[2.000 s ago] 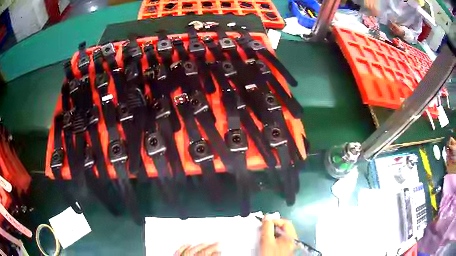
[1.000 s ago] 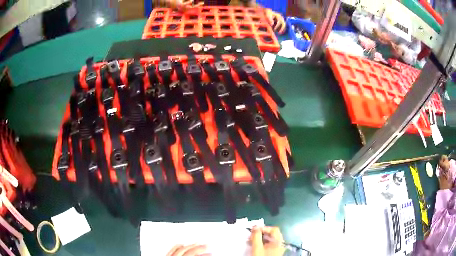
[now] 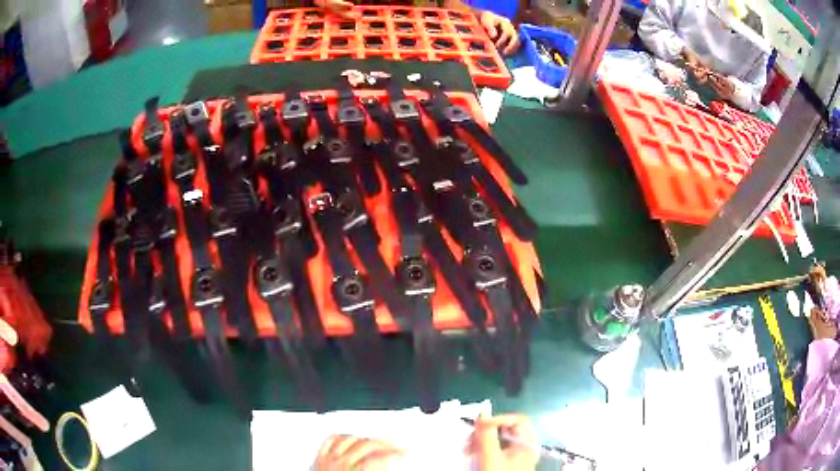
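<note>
A white paper sheet (image 3: 285, 442) lies flat at the bottom edge of the view. My left hand (image 3: 361, 454) rests on it, fingers together, cut off by the frame's edge. My right hand (image 3: 505, 443) holds a thin pen (image 3: 562, 454), its dark tip at the sheet's upper right corner. Beyond the sheet, many black smartwatches with straps (image 3: 415, 275) lie in overlapping rows on an orange-red tray (image 3: 451, 318), their bands hanging over its near edge.
A tape roll (image 3: 76, 441) and white slip (image 3: 118, 420) lie left. A clear-green bottle (image 3: 612, 317) stands by a metal post (image 3: 737, 212). A calculator (image 3: 751, 411), papers and a person's sleeve (image 3: 809, 414) are right. Orange-red trays (image 3: 663, 152), a blue bin (image 3: 549, 57) and other people are behind.
The view has shifted slightly. Both hands stay at the sheet, the right still with the pen. Another person's hands have appeared over the far tray since the earliest frame.
</note>
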